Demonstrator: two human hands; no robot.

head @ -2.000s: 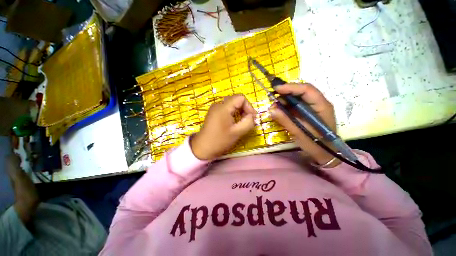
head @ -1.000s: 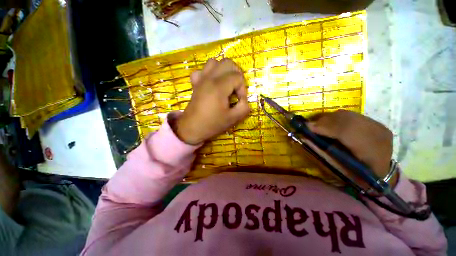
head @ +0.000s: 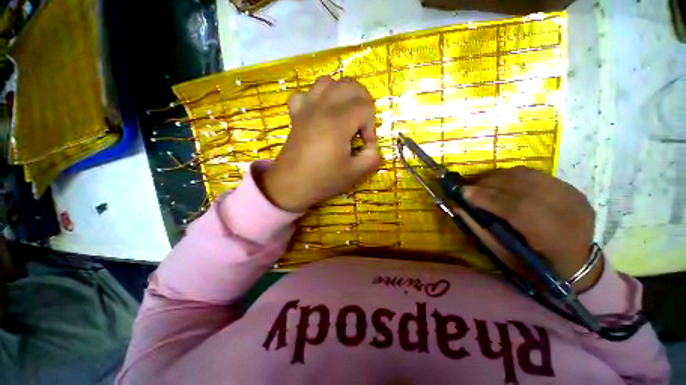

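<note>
The golden-yellow flexible circuit panel (head: 466,83) lies under both hands, with red-brown lead wires (head: 226,139) across its left part and over its left edge. My left hand (head: 327,139) is bare, with curled fingers over the panel's middle; its thumb and forefinger are pinched at a panel joint. Any wire between them is too small to tell. My right hand (head: 534,210) holds the dark soldering iron (head: 500,229); its tip is at the panel just right of my left fingertips. A thin curved feed tube (head: 432,192) runs alongside the iron.
Stacked yellow panels (head: 60,83) lie on a blue tray (head: 109,150) at the left. A dark mat (head: 177,177) lies under the panel's left edge. Part of a wire pile (head: 259,7) and a brown box edge (head: 493,6) show at the top. A person's grey clothing (head: 68,319) shows lower left.
The view has come closer to the panel since two seconds ago. The iron's tip has come down from above the panel to beside my left fingertips. My left hand has moved slightly up the panel.
</note>
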